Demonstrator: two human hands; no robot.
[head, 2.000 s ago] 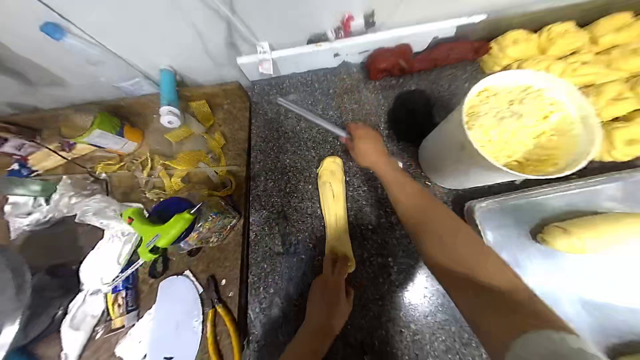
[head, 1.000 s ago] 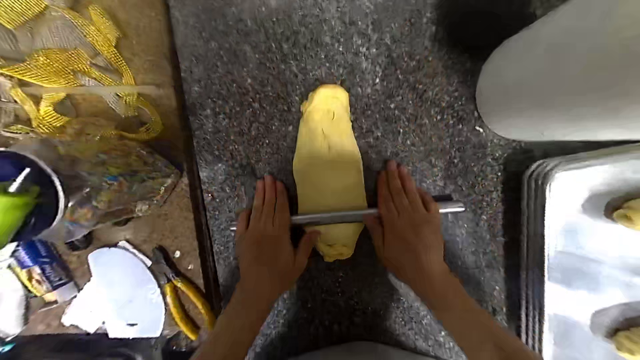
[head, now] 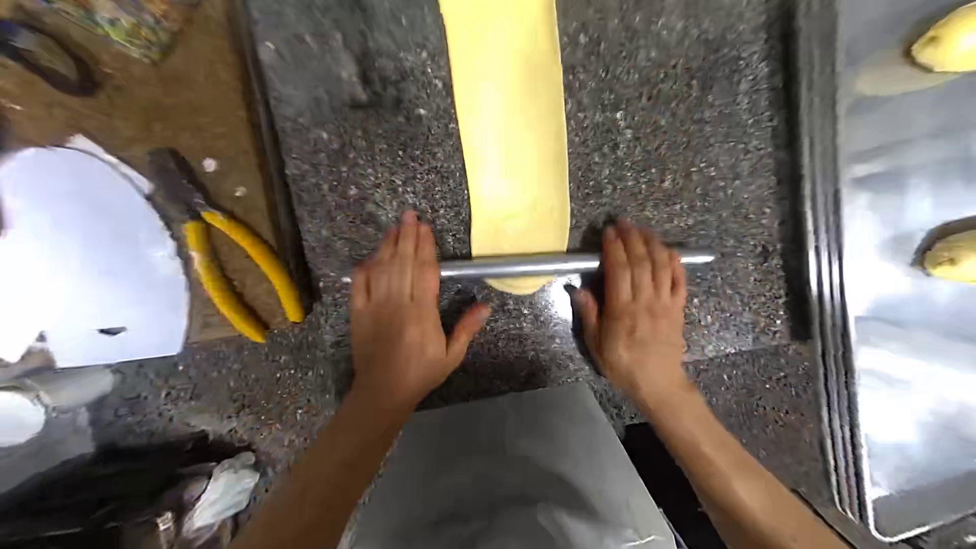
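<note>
A long flat strip of yellow dough lies on the dark speckled stone counter and runs up past the top edge of the view. Across its near end rests a thin metal rod, with a short rounded tip of dough showing below it. My left hand lies flat over the rod's left part, fingers pointing forward and thumb apart. My right hand presses palm down on the rod's right part, whose end sticks out beyond the fingers. Neither hand's fingers are wrapped around the rod.
Stacked metal trays stand at the right, with yellow dough pieces in the top one. On the brown board at the left lie yellow-handled pliers, a white sheet and a dark looped handle.
Two seconds ago my right hand held the rod away from the dough; both hands are now on it over the dough. The strip has become longer and flatter. The view has moved closer.
</note>
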